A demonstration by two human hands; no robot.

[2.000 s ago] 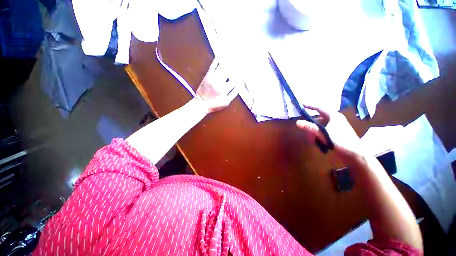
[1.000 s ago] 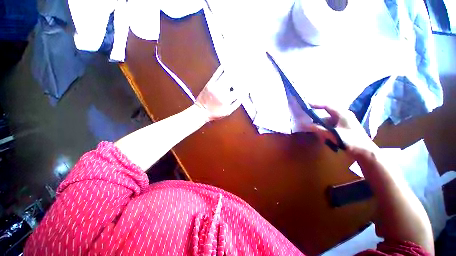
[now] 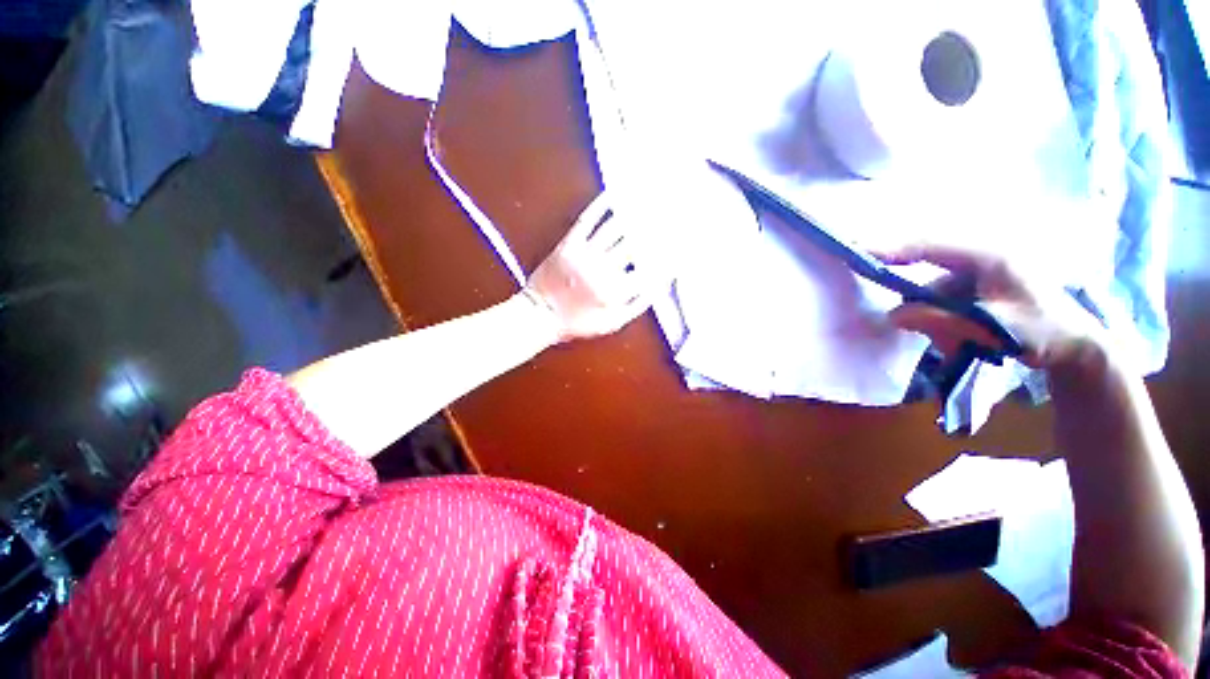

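Note:
Plain pale fabric (image 3: 796, 338), glaring white, covers the table's far right part and comes down to a near edge. My right hand (image 3: 989, 312) holds the handles of the long dark shears (image 3: 836, 246) at the right. The blades point up and left over the fabric and look nearly closed. My left hand (image 3: 591, 279) lies on the fabric's left edge, fingers partly spread and washed out by glare; whether it pinches the cloth is hard to tell. A white roll (image 3: 950, 69) with a dark round end lies on the fabric.
A narrow pale cord (image 3: 467, 206) lies on the brown table (image 3: 637, 451) by my left wrist. Cut panels (image 3: 398, 47) lie at the far left. A flat black object (image 3: 925, 552), perhaps a phone, and white scraps (image 3: 1042, 511) lie near my right forearm. Grey cloth (image 3: 133, 106) is beyond the table edge.
My right hand and the shears have moved right, and the blades lie at a flatter angle. The view has shifted, showing more of the roll and the black object. My left hand stays at the fabric's edge.

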